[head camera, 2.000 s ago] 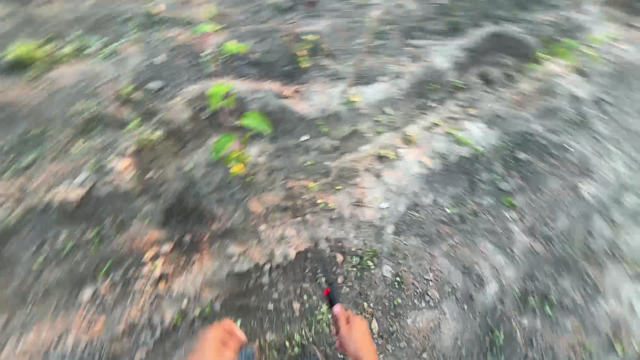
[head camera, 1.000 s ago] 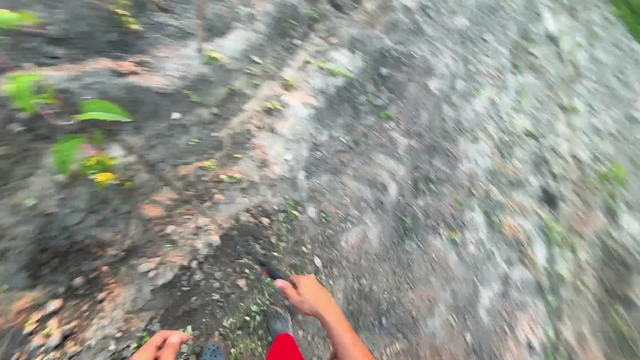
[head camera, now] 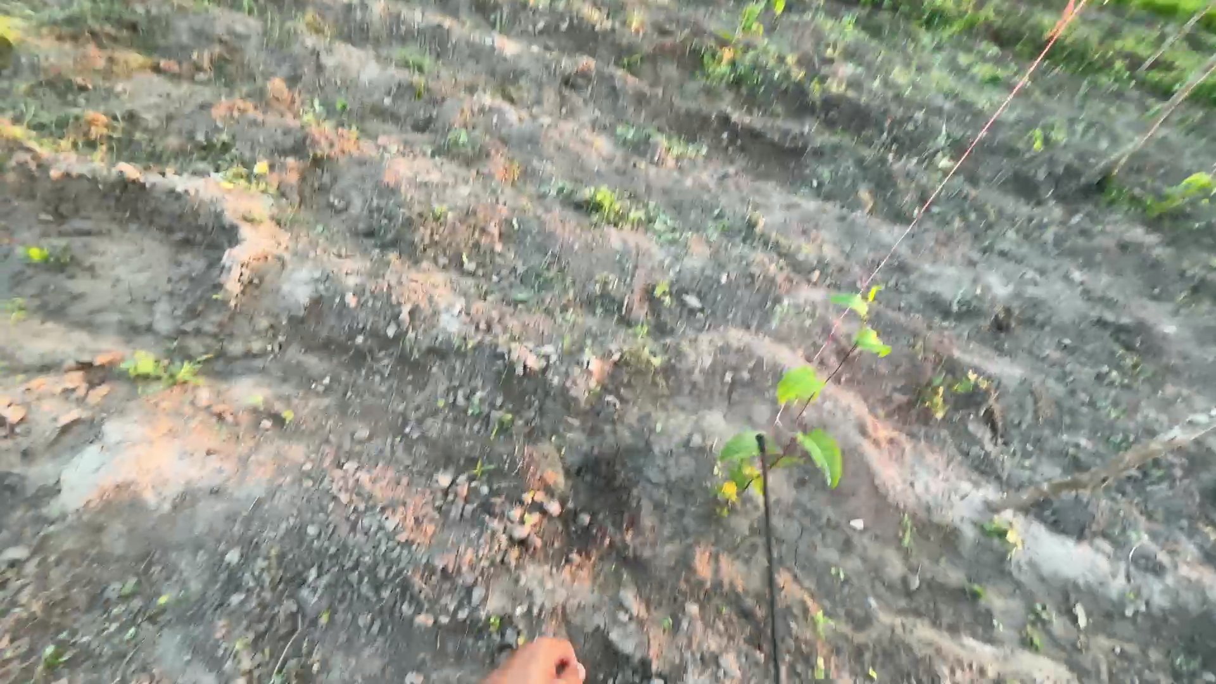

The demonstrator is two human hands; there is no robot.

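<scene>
My left hand (head camera: 539,662) shows only in part at the bottom edge, its fingers partly curled; whether it holds anything cannot be made out. To its right, a thin black rod (head camera: 768,560) rises from the bottom edge, its upper tip overlapping the leaves of a young plant (head camera: 800,384). The rod's lower end is out of the picture, as is my right hand. The plant has several green leaves and a few yellow ones, and its thin stem leans up to the right along a reddish string (head camera: 969,142).
Uneven grey and reddish soil (head camera: 380,532) with stones and small weeds spreads all around in low ridges. A dry wooden stick (head camera: 1121,465) juts in at the right. Thin poles or strings (head camera: 1164,112) slant at the upper right, near green grass (head camera: 997,28).
The view has swung widely across the ground. My right hand, earlier around a dark tool with a red spot, has left the picture. The black rod now shows beside the plant.
</scene>
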